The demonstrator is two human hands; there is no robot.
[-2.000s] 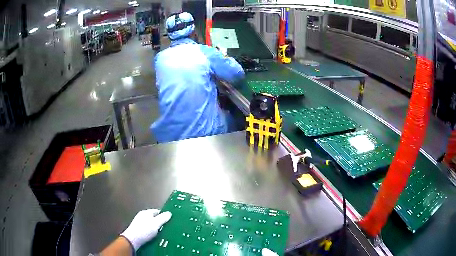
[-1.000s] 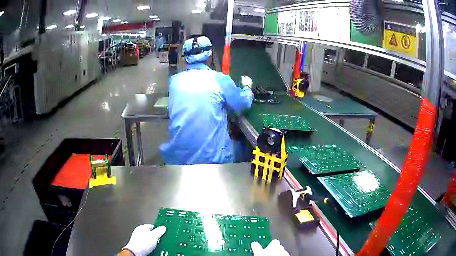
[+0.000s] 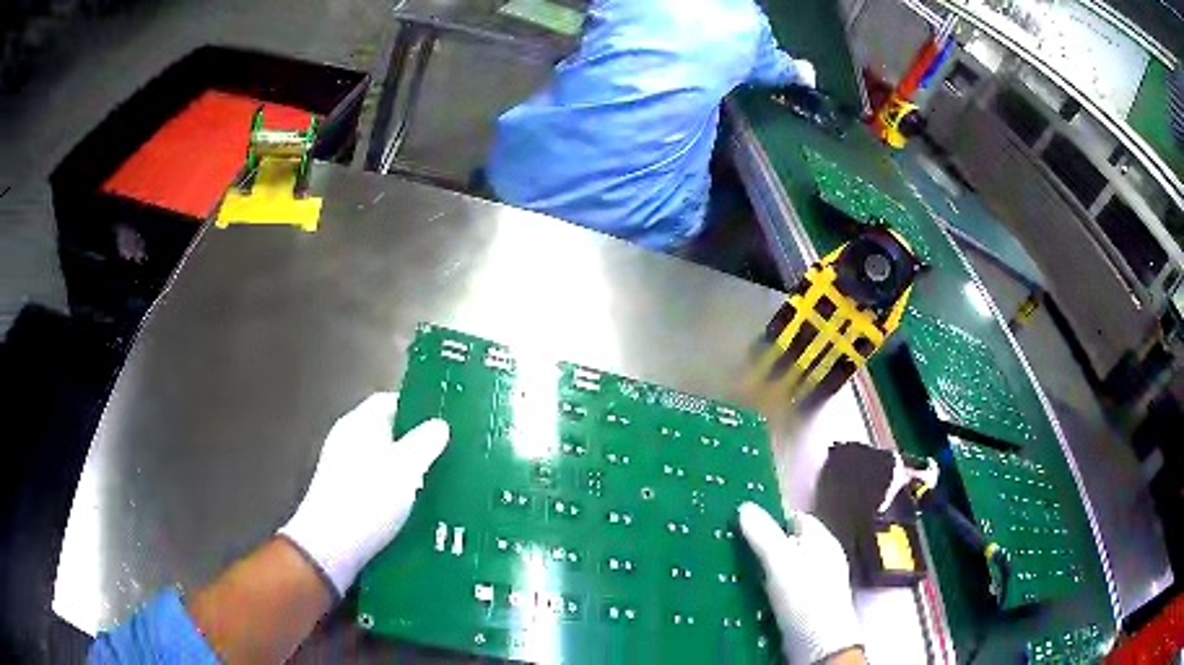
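A large green printed circuit board (image 3: 584,507) lies over the steel bench in front of me, its rows of silver pads facing up. My left hand (image 3: 366,487), in a white glove, grips its left edge with the thumb on top. My right hand (image 3: 802,578), also gloved, grips its right edge with the thumb on top. The fingers under the board are hidden. Whether the board touches the bench cannot be told.
Soldering iron (image 3: 954,520) in its stand (image 3: 863,500) at the bench's right side. Yellow cage holder with a black fan-like item (image 3: 844,305) behind it. Conveyor belt (image 3: 909,279) with boards at right. Wire reel stand (image 3: 273,182) and black bin (image 3: 91,143) at back left. Person in blue smock (image 3: 623,117) ahead.
The view has tilted down and turned. The board and both hands appear larger and higher in the picture. My right hand, mostly cut off earlier, now shows gripping the board's right edge.
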